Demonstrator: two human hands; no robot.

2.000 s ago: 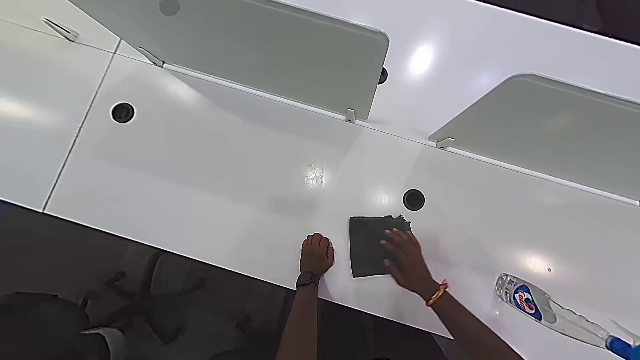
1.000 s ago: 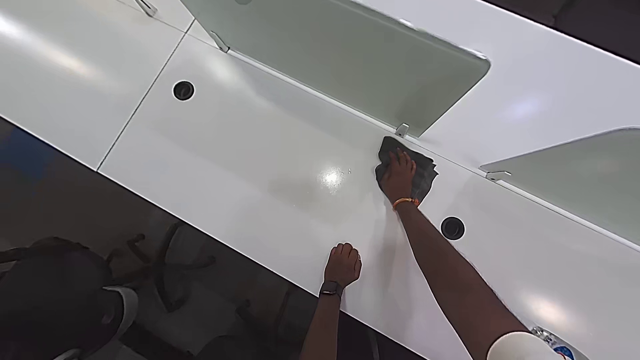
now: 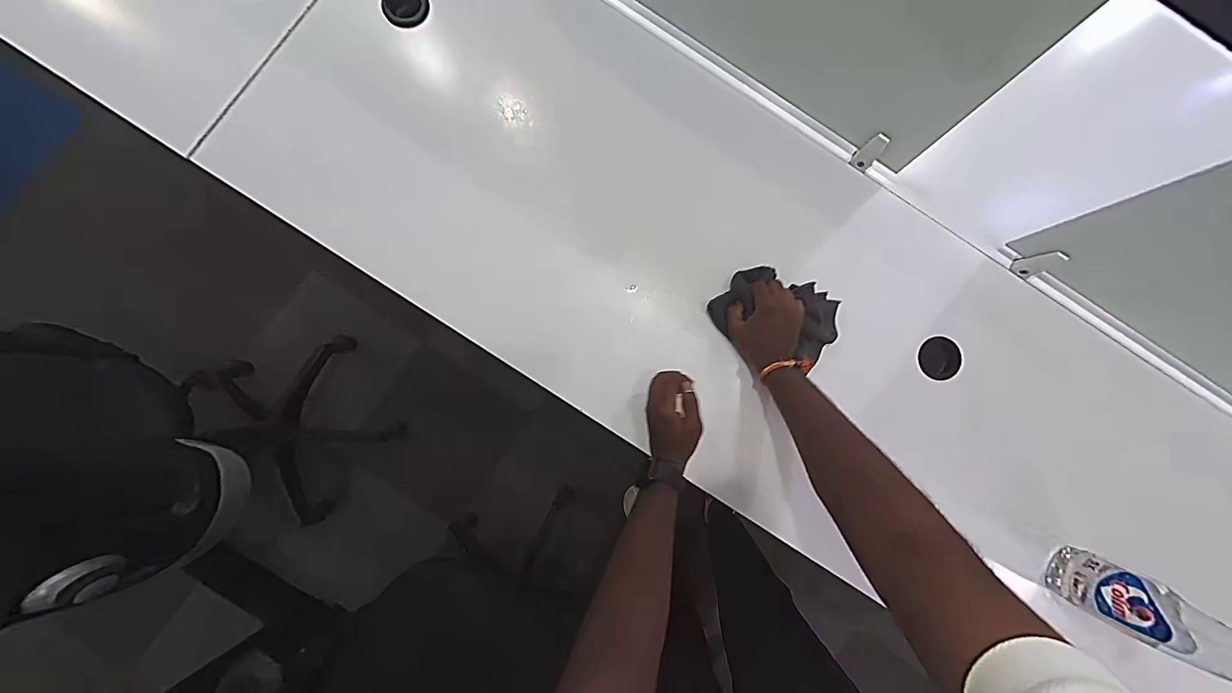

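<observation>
My right hand (image 3: 770, 322), with an orange band at its wrist, presses a bunched dark grey cloth (image 3: 818, 318) onto the white desktop (image 3: 577, 221). The cloth spreads out on both sides of the fingers. Nearer the desk's front edge, my left hand (image 3: 674, 414) rests curled on the surface, a dark watch (image 3: 664, 472) at its wrist; no object shows in it. Small wet-looking spots (image 3: 631, 288) lie on the desktop left of the cloth. A clear plastic bottle (image 3: 1126, 602) with a blue and red label lies at the lower right.
Grey divider panels (image 3: 924, 67) stand on metal brackets (image 3: 869, 152) along the desk's back. Round black cable grommets (image 3: 939, 358) are set in the desktop. A black office chair (image 3: 96, 452) stands at the lower left, beyond the desk's front edge.
Two seconds ago the cloth lay flat under my right hand; a second ago it was bunched near the panel bracket. Now hand and cloth are farther from that bracket, closer to the front edge. The view has shifted.
</observation>
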